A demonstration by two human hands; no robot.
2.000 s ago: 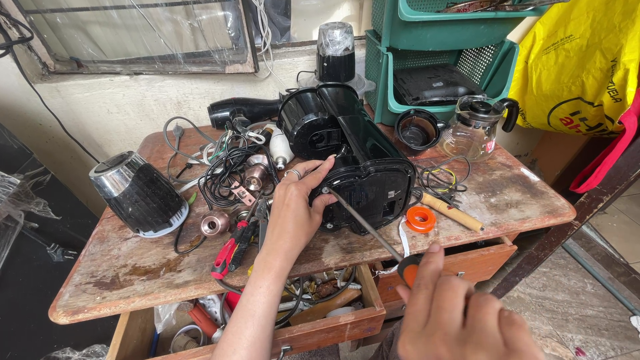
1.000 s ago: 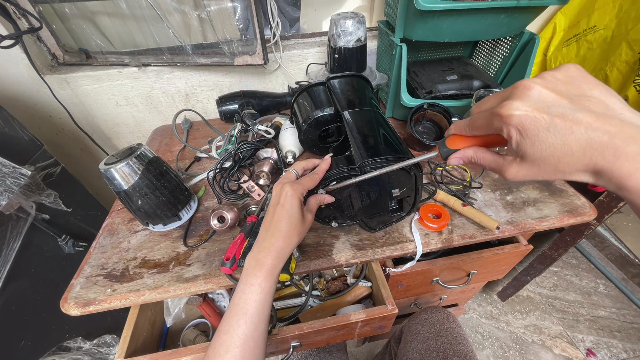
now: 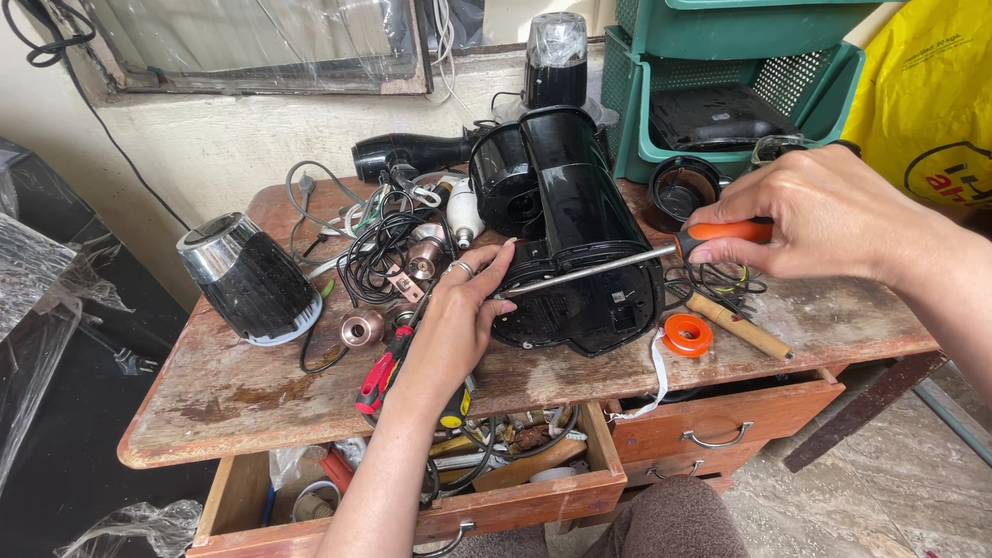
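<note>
A black plastic coffee maker [image 3: 589,298] lies on its side on the worn wooden table, its base toward me. My left hand [image 3: 457,306] rests at the left edge of that base, fingertips against the housing and beside the screwdriver's tip. In my right hand [image 3: 806,217] is the orange and black handle of a long screwdriver [image 3: 597,268]. Its shaft slants across the base, and the tip sits close to my left thumb and fingers; whether it sits in a screw cannot be told. An orange tape spool [image 3: 687,335] and a wooden stick [image 3: 740,325] lie to the right.
Left stand a black and chrome appliance [image 3: 248,279] and tangled cables [image 3: 387,256], with red-handled pliers [image 3: 382,372] nearby. A hair dryer [image 3: 411,155] lies behind. An open drawer [image 3: 527,500] of tools juts out below. Green baskets [image 3: 744,159] stand at the back right.
My right hand has risen from low in front of the table to the right of the coffee maker since the oldest frame, keeping hold of the screwdriver, whose handle end has swung upward. My left hand stays at the base.
</note>
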